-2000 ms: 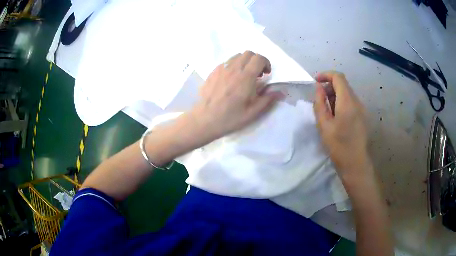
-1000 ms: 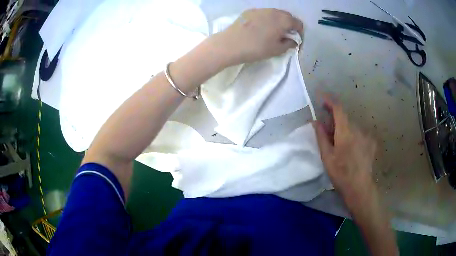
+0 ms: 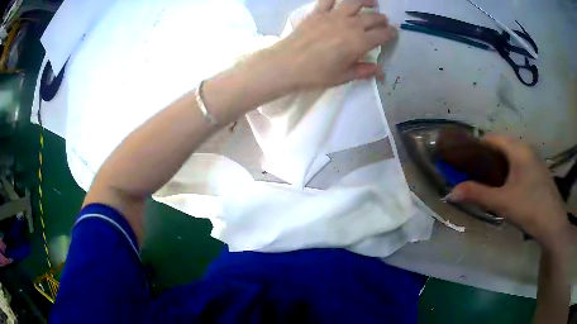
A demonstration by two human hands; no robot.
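A white garment piece lies bunched on the table in front of me, its straight narrow edge running down the right side. My left hand presses on its upper end; the fingers are spread and partly bent over the cloth, and a small bunch shows under them. My right hand holds the steam iron by its brown handle, just right of the garment's straight edge. I cannot tell whether the iron touches the table. A thin white strip sticks out at the lower right of the cloth.
Large black shears lie at the upper right, with a thin dark stick and a small pointed tool beside them. White cut pieces cover the table's left side. A black disc is at the far left. A yellow wire cart stands lower left.
My right hand has left the cloth's edge and taken hold of the iron, which has moved left from the right side. My left hand has moved up and now lies flatter on the cloth.
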